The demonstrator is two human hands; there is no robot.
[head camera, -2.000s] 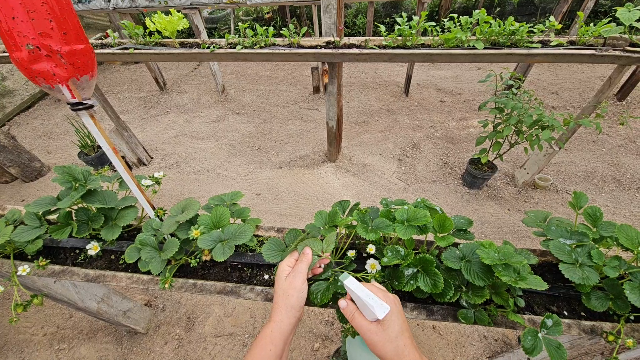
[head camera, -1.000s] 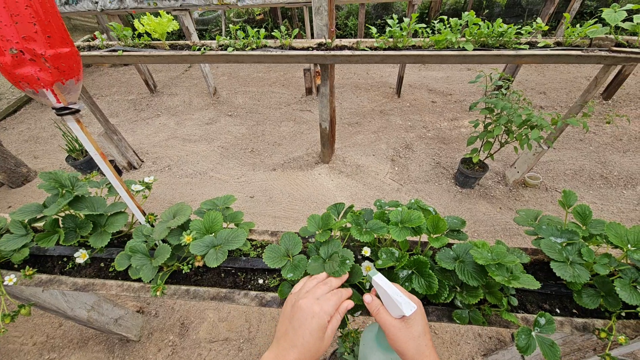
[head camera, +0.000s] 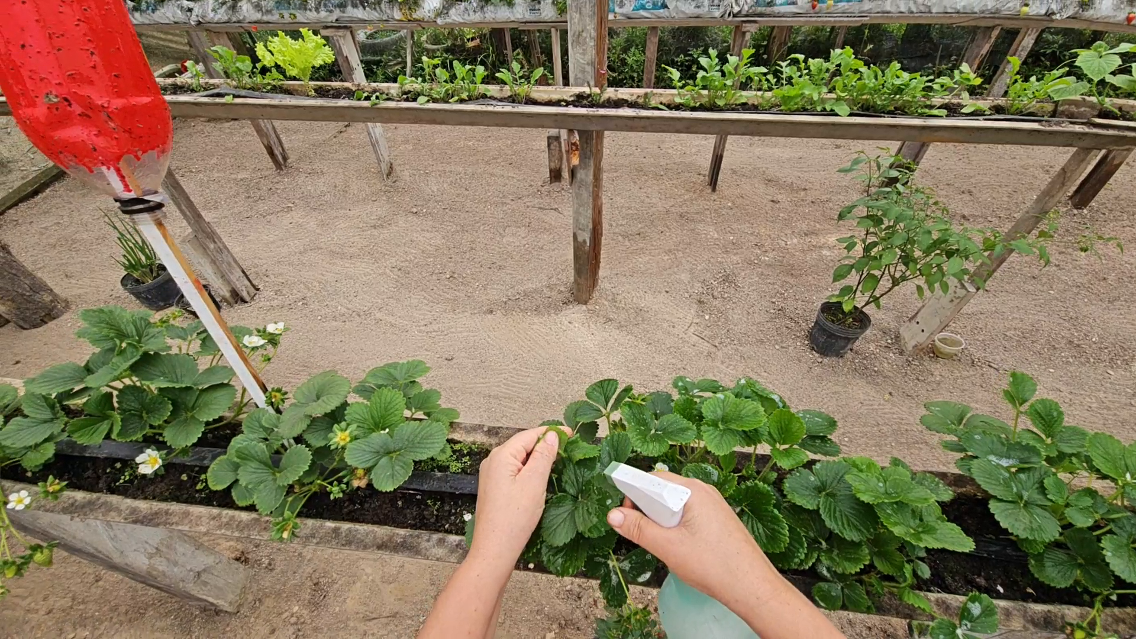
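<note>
My left hand (head camera: 515, 484) pinches a strawberry leaf (head camera: 561, 432) between thumb and fingertips at the left side of a leafy strawberry plant (head camera: 657, 426). In my right hand (head camera: 701, 537) is a spray bottle, its white trigger head (head camera: 652, 493) pointing up and left toward the leaves, its translucent green body (head camera: 697, 612) partly hidden below the hand. More strawberry plants with white flowers grow to the left (head camera: 390, 444) and right (head camera: 1034, 488) in the same long planter (head camera: 390, 538) of dark soil.
A red-painted plastic bottle (head camera: 89, 98) on a white stick (head camera: 209, 306) stands at the left. Beyond are a raised wooden bed (head camera: 497, 115) of seedlings, its post (head camera: 587, 213), a black-potted shrub (head camera: 839, 330) and a slanted wooden leg (head camera: 994, 257). A grey plank (head camera: 133, 555) juts below the planter.
My left hand has shifted from low beside the spray head to the plant's left side, where it now pinches a leaf. The spray bottle stays in my right hand.
</note>
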